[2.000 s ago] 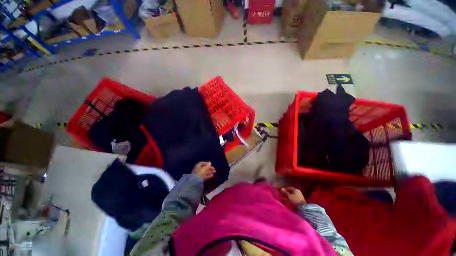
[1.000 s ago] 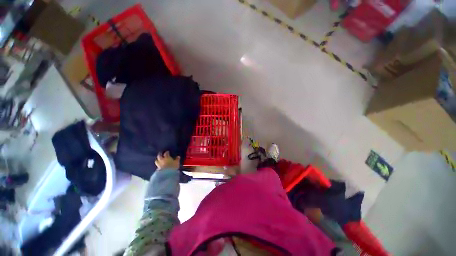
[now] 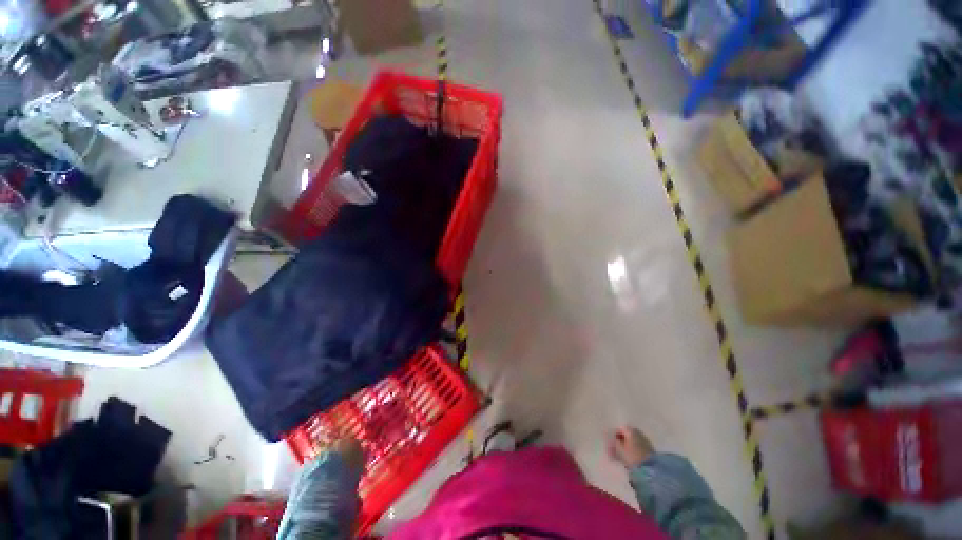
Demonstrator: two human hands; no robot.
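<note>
My left hand (image 3: 343, 451) is low at the near edge of a red crate (image 3: 403, 406). It is small and blurred, so its fingers and any hold are unclear. My right hand (image 3: 631, 446) hangs over the floor, loosely spread, with nothing visible in it. A large dark cloth (image 3: 332, 322) drapes over the near red crate and against a farther red crate (image 3: 483, 200), which holds more dark cloth (image 3: 406, 164). My left hand appears apart from the large cloth.
A white trough (image 3: 216, 280) holding dark cloth (image 3: 158, 295) and a white sewing table (image 3: 248, 137) are at left. More dark cloth (image 3: 90, 454) lies lower left. Cardboard boxes (image 3: 791, 258), a red box (image 3: 881, 451) and a blue rack (image 3: 723, 53) are at right, beyond floor tape (image 3: 691, 237).
The view has turned left. My left hand has come away from the large dark cloth it was touching. My right hand, out of sight one second ago, shows again.
</note>
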